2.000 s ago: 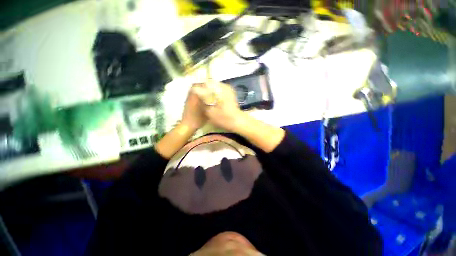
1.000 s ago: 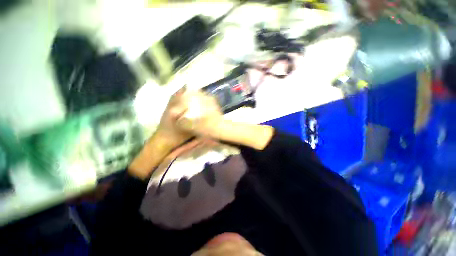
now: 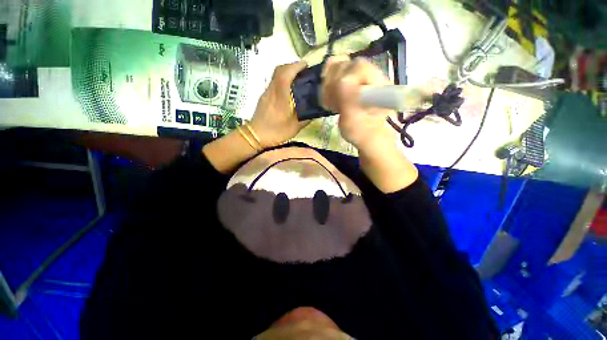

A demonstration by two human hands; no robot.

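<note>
My left hand (image 3: 276,106), with yellow bangles at the wrist, holds a dark cube unit (image 3: 309,93) at the near side of the bench. My right hand (image 3: 353,96) grips a pale rod-like tool (image 3: 389,97) that points to the right, and sits against the right side of the unit. The right hand is blurred and hides part of the unit. A dark-framed test socket (image 3: 397,50) is just behind the right hand. A dark cord (image 3: 447,103) lies bunched to the right of it.
Green-and-white printed sheets (image 3: 120,80) cover the left bench, with a black printed card (image 3: 183,16) behind. A device in a clear tray (image 3: 303,23) lies at the back. A white cable (image 3: 482,53) is tangled at right, near a ribbed item (image 3: 534,143). Blue bins are below right.
The hands were clasped together; now the left holds the dark unit and the right grips the pale tool. The view has shifted, and the sheets show more sharply.
</note>
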